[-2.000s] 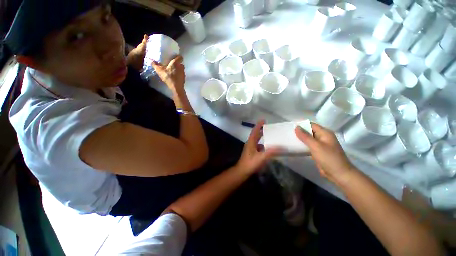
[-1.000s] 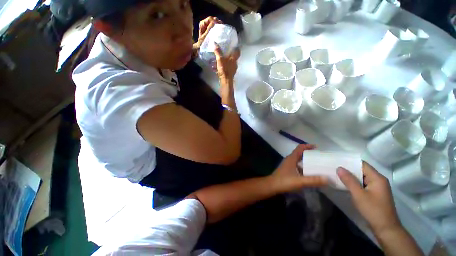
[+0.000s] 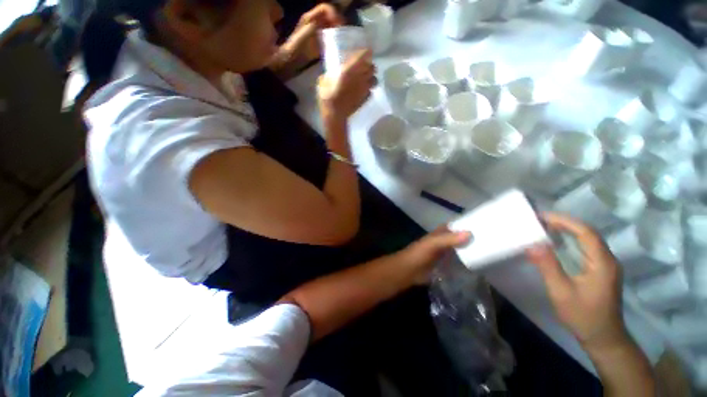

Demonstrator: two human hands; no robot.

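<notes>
A matte white cup (image 3: 500, 229) lies on its side in the air over the table edge, tilted with its right end up. My left hand (image 3: 434, 252) holds its left end, thumb on the near face. My right hand (image 3: 577, 283) is at its right end, fingers spread around that end with the thumb at the lower right corner. A crinkly clear plastic bag (image 3: 469, 326) hangs below my left hand over dark clothing.
White cups stand in a group (image 3: 467, 108) beyond my hands, with more at right (image 3: 575, 150). A black stick-like tool (image 3: 442, 201) lies near the table edge. A person (image 3: 174, 155) at left holds another white cup (image 3: 341, 48).
The cup in my hands has tilted, its right end now higher, and my right fingers have opened wider. The plastic bag shows more. The person at left has turned the head away and raised their cup upright.
</notes>
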